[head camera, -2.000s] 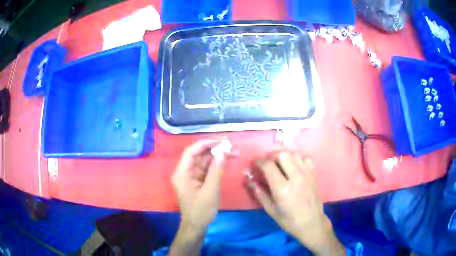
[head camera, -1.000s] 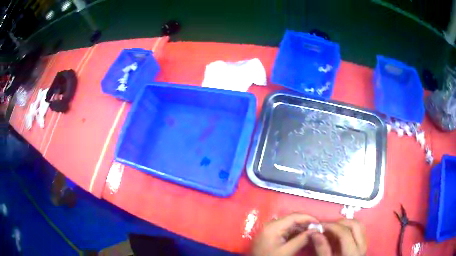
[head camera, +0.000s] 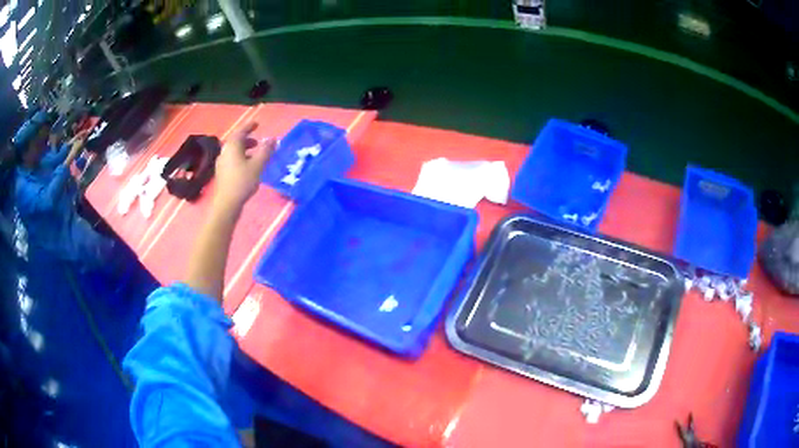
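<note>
My left hand (head camera: 240, 164) is stretched out at the left edge of the small left blue bin (head camera: 337, 167), with thumb and finger apart. I see no part clearly in it. White parts (head camera: 302, 164) lie in that bin. My right hand is out of the picture. The large blue bin (head camera: 321, 308) holds a small white piece (head camera: 388, 304). The metal tray (head camera: 561, 382) has many tiny clear or silvery pieces (head camera: 569, 306) scattered on it. White plastic parts (head camera: 596, 409) lie by its near edge.
Far blue bins (head camera: 569, 162) (head camera: 717, 219) stand behind the tray, a white sheet (head camera: 463, 179) behind the large bin. Pliers (head camera: 690, 432) and a right-hand blue bin (head camera: 771, 394) are cut off. A black ring-shaped item (head camera: 191, 166) lies left. A person (head camera: 48, 179) sits far left.
The view has swung left. My hands were together with a small white piece near the tray; now my left arm reaches out to the small left bin and my right hand is out of view.
</note>
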